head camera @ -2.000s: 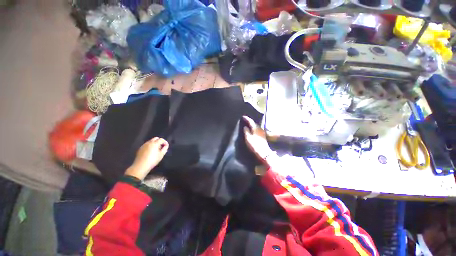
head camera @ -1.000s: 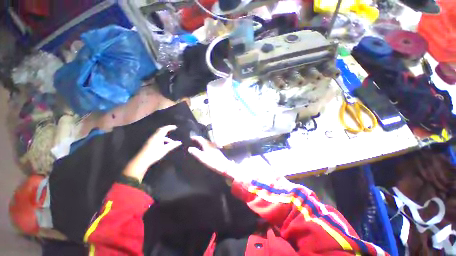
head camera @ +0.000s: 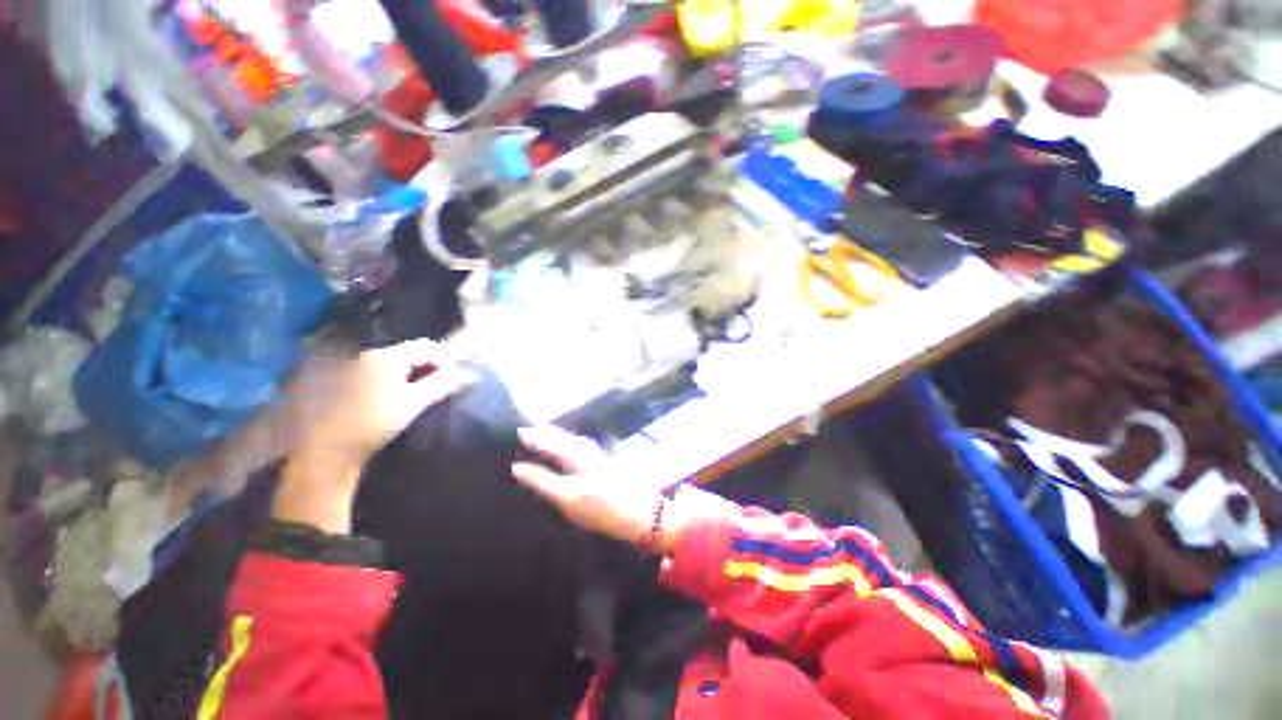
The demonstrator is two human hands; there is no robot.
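Black fabric point(head camera: 464, 563) lies over the lap and reaches up to the machine's near end, where its upper part shines pale grey. My left hand point(head camera: 359, 408) is blurred at the fabric's upper left edge, its fingers pointing at the machine; its grip is unclear. My right hand point(head camera: 591, 485) lies at the fabric's right edge, by the table's front edge, fingers slightly apart. The grey-beige overlock machine point(head camera: 591, 176) stands beyond the hands. Its needle area is washed out by glare.
Yellow-handled scissors point(head camera: 848, 277) lie right of the machine, beside a flat black rectangle point(head camera: 907, 236). A blue basket point(head camera: 1125, 647) with brown cloth and white strips is at lower right. A knotted blue bag point(head camera: 204, 338) is at left. Blue point(head camera: 860, 99) and dark red point(head camera: 942, 59) rolls lie behind.
The view has turned to the right, bringing in the basket. My left hand has moved up and away from my right hand, towards the machine. The fabric's upper part now lies closer to the machine.
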